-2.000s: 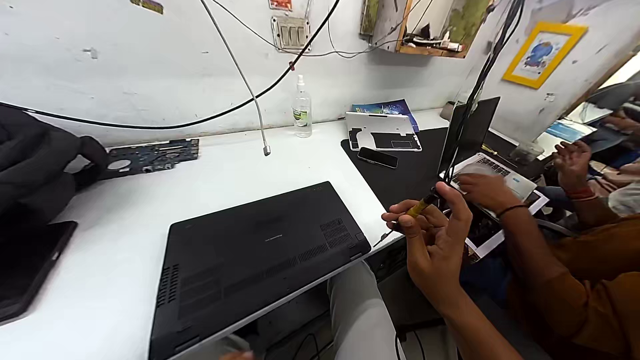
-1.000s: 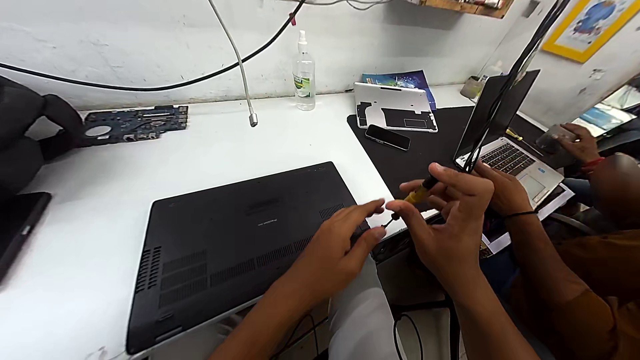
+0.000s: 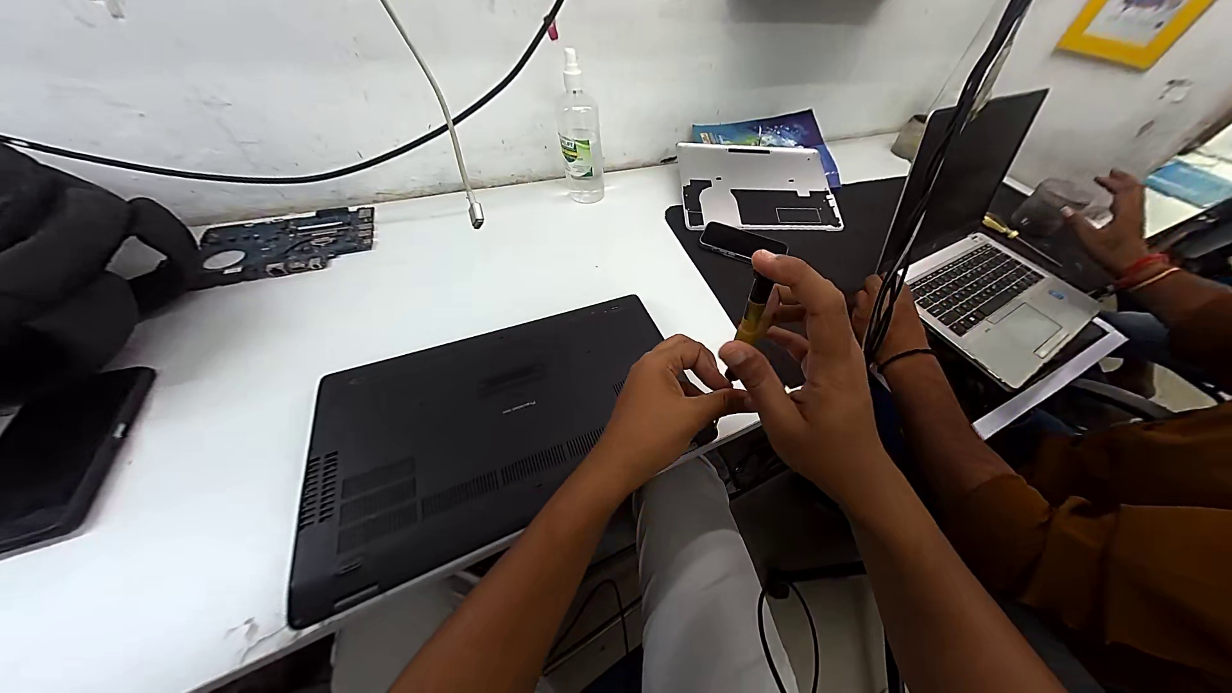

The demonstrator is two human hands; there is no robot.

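Note:
A black laptop lies closed with its vented underside up at the front edge of the white table. My right hand holds a screwdriver with a yellow and black handle, its tip pointing down. My left hand is over the laptop's front right corner, with thumb and forefinger pinched at the low end of the screwdriver. Whether a screw is between those fingertips cannot be told.
A circuit board, a black tablet-like panel, a spray bottle, a silver laptop cover and a phone lie around. At right, a co-worker's arm is beside an open laptop and hanging cables.
My left hand, low at the frame's bottom edge two seconds ago, has come up to the screwdriver's tip. My right hand still holds the screwdriver. The view has shifted.

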